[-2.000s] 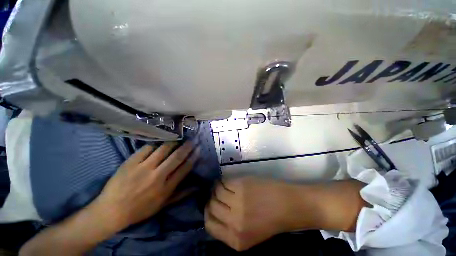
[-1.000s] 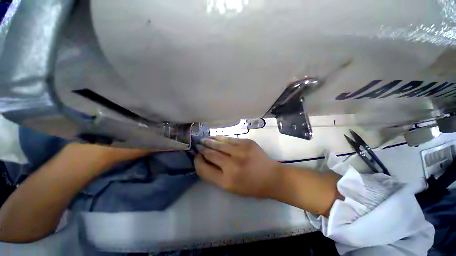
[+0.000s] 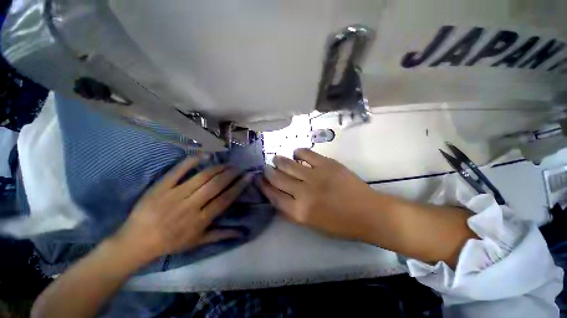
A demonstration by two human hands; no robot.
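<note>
The blue-grey garment piece (image 3: 118, 164) lies on the machine bed, bunched under my left hand and reaching under the presser foot (image 3: 239, 133). My left hand (image 3: 189, 208) lies spread on the cloth, fingers apart, fingertips just in front of the foot. My right hand (image 3: 320, 192) is on the cloth's right edge beside the needle plate (image 3: 283, 141), thumb and fingers pinching the edge close to my left fingertips. The needle tip is hidden. White cloth (image 3: 46, 168) lies at the left beside the grey cloth.
The cream sewing machine head (image 3: 236, 56) fills the top, with a slotted metal bracket (image 3: 342, 68) on its front. Open thread snips (image 3: 470, 171) lie on the bed right of my right hand. The table's front edge (image 3: 280, 282) runs below my hands. A labelled item (image 3: 555, 181) is at the right rim.
My left hand has come out from behind the machine head and lies on the cloth. More striped cloth shows at the left. My right hand stays near the foot, slightly further right.
</note>
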